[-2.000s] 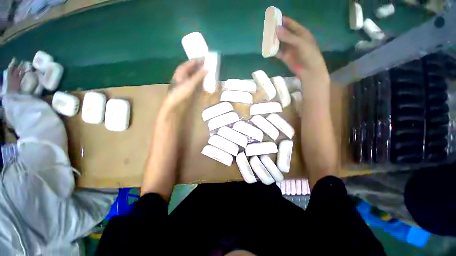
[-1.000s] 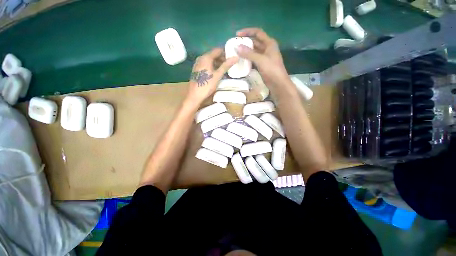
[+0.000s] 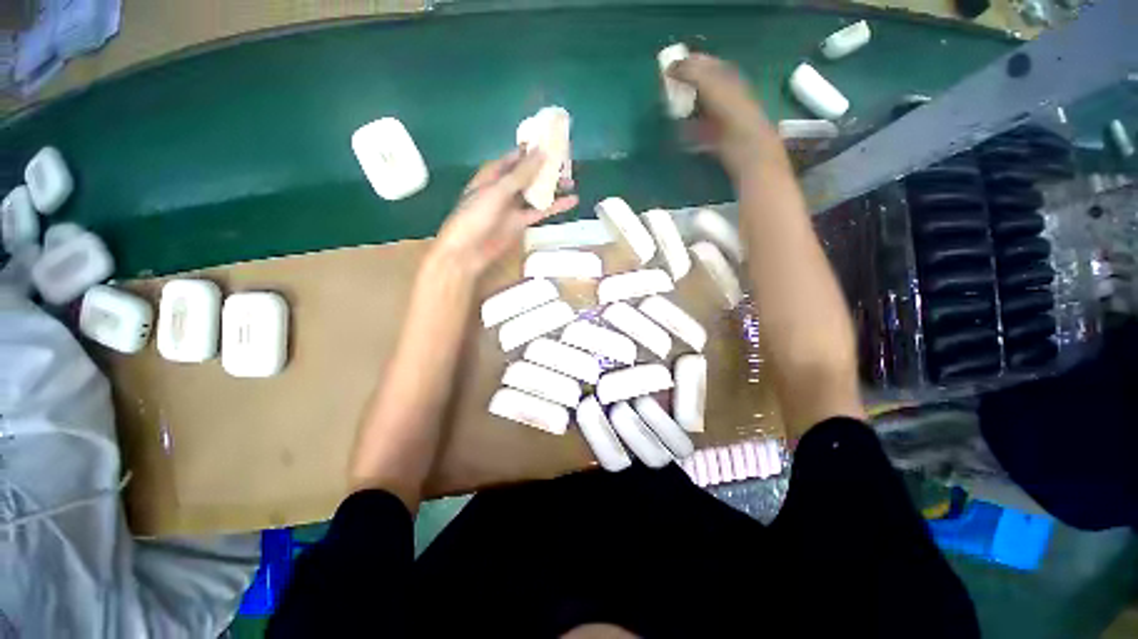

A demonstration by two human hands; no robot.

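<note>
My left hand holds a white charging case over the near edge of the belt; something white shows behind it, and I cannot tell if it is a second piece. My right hand is blurred and further out over the belt, with its fingers on another white case. Several white cases on edge lie clustered on the cardboard bench cover between my forearms. One case lies face up on the belt to the left.
The green conveyor belt runs along the far side. Set-aside cases stand in a row at left, beside a person's pale sleeve. Black blister trays and a slanting metal bar are at right. Pink parts lie by my lap.
My hands were together at one case a second ago and are now apart. My right hand has moved outward over the belt to another case. The face-up belt case has shifted left.
</note>
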